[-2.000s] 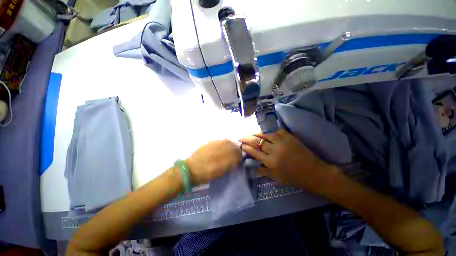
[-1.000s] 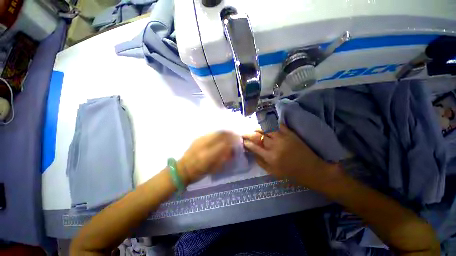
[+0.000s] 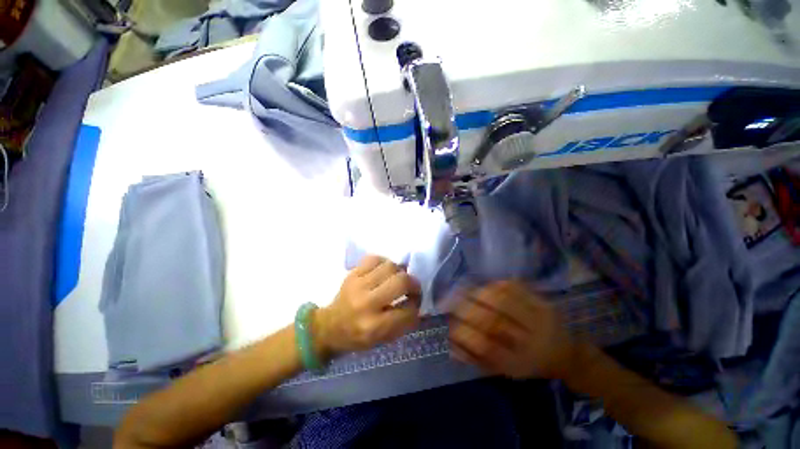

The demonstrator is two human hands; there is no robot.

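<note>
A small grey-blue cut piece (image 3: 419, 254) lies below the needle area, washed out by the lamp. My left hand (image 3: 373, 302), with a green bangle at the wrist, pinches its near edge with curled fingers. My right hand (image 3: 507, 329) is blurred, just right of the piece and over the table's front edge; whether it grips cloth cannot be told. The large garment body (image 3: 614, 228) is bunched right of the needle, under the machine arm. The presser foot (image 3: 460, 215) is partly hidden by cloth and glare.
The white machine head (image 3: 544, 53) fills the upper right. A flat stack of cut pieces (image 3: 167, 272) lies at the left of the table. Loose grey-blue cloth (image 3: 285, 92) lies behind the head's left end. A ruler scale (image 3: 386, 355) runs along the front edge. More cloth hangs lower right.
Both hands have moved down, towards the front edge, and my right hand has parted from my left. The small piece now spreads under the needle area, beside the garment body. The view has shifted slightly.
</note>
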